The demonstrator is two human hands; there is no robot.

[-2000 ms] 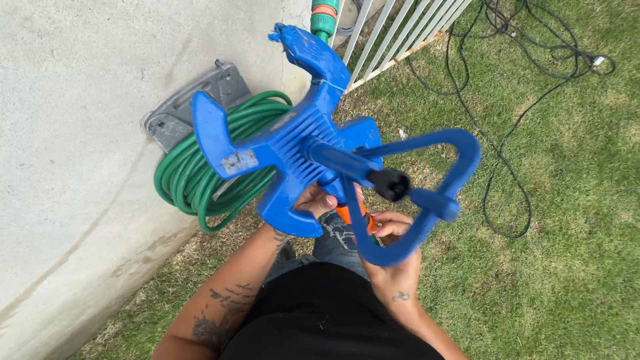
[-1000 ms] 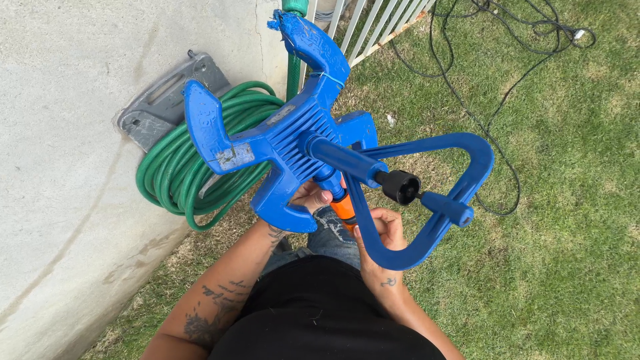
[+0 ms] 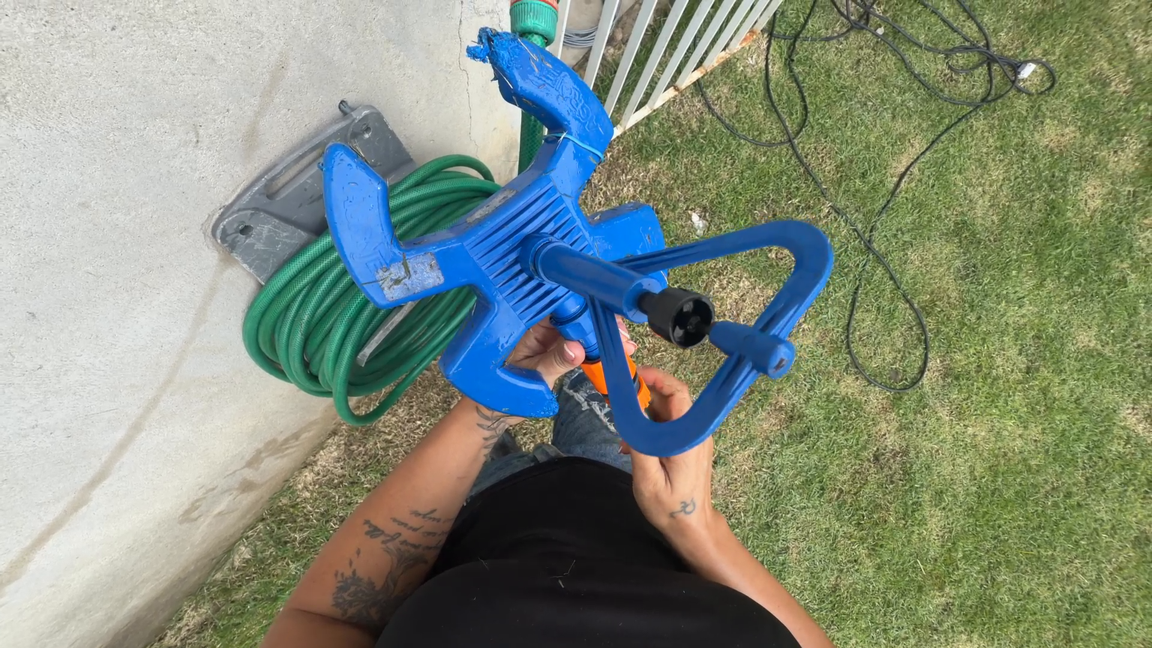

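A blue plastic lawn sprinkler with curved legs, a black nozzle and a blue looped arm is held up in front of my body. My left hand grips it from below, near the blue inlet, partly hidden behind a leg. On the inlet sits an orange hose connector. My right hand has its fingers around the lower end of that connector, partly behind the loop. One leg tip is frayed, and a thin light-blue tie circles the same leg.
Coiled green garden hose hangs on a grey plastic holder on the concrete wall. A green hose fitting is beside the white metal fence. A black cable lies loosely on the grass.
The orange connector, largely hidden by the right hand and loop two seconds ago, shows more clearly since. Both hands have stayed at the sprinkler's inlet.
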